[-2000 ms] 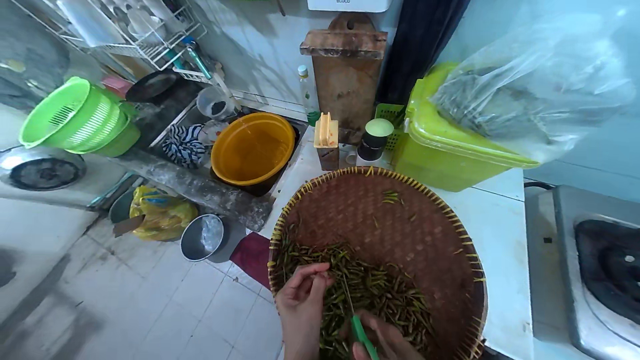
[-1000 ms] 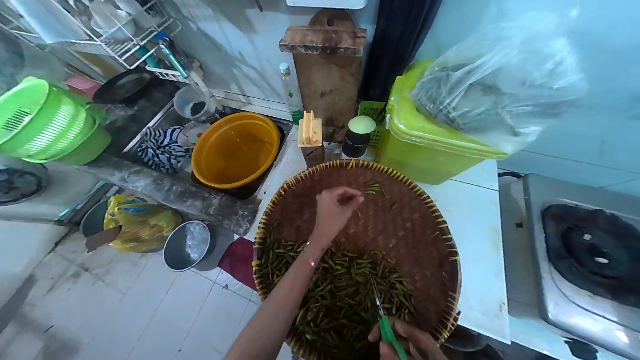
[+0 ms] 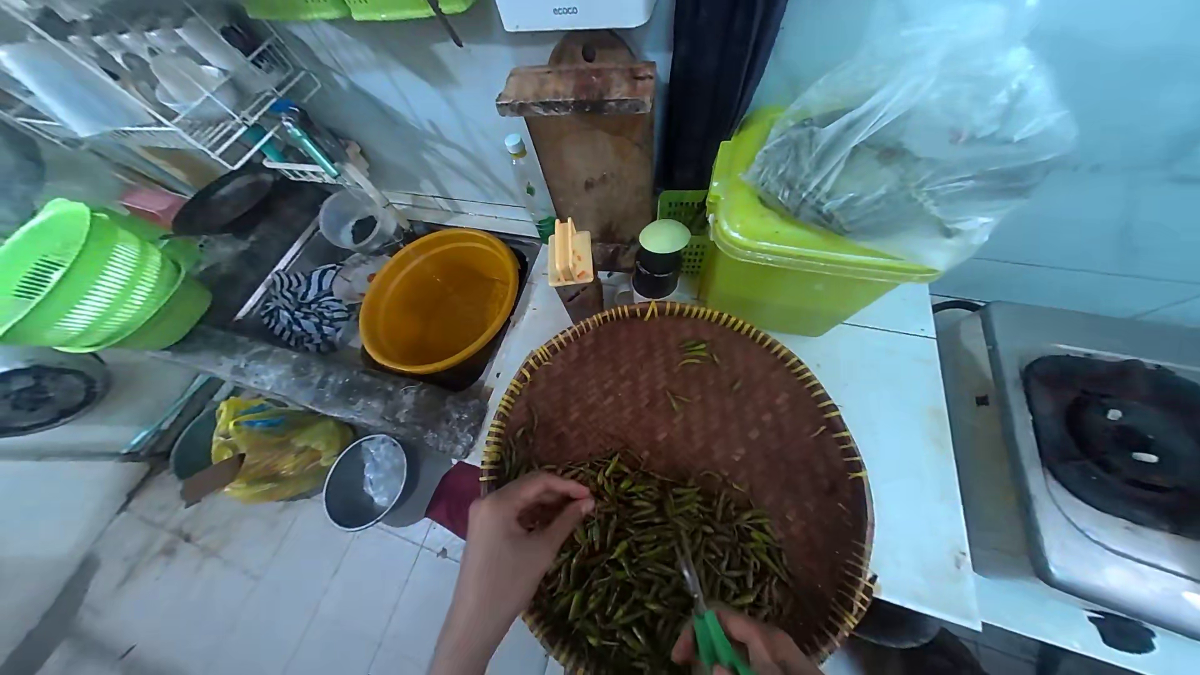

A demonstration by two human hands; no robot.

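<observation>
A round woven bamboo tray (image 3: pixel 694 412) with a yellow-bound rim holds a heap of small, slender green pods or buds (image 3: pixel 647 553) in its near half. A few separate green pieces (image 3: pixel 694 353) lie near its far rim. Over the heap's left side is my left hand (image 3: pixel 530 525), thumb and forefinger close together; whether something small is between them cannot be told. My right hand (image 3: pixel 745 647), at the bottom edge, holds green-handled scissors (image 3: pixel 703 609), their metal blades pointing away over the heap. The blades' exact opening is unclear.
Behind the tray stand a yellow-green lidded bin (image 3: pixel 797 281) bearing a plastic bag, a dark jar (image 3: pixel 656 272) and a wooden board (image 3: pixel 600 169). A gas stove (image 3: pixel 1012 450) is right; an orange basin (image 3: pixel 441 300) and green colanders (image 3: pixel 94 281) are left.
My left hand has come back from the tray's far part to the heap's left side. A further green piece lies in the tray's far half. The scissors remain in my right hand.
</observation>
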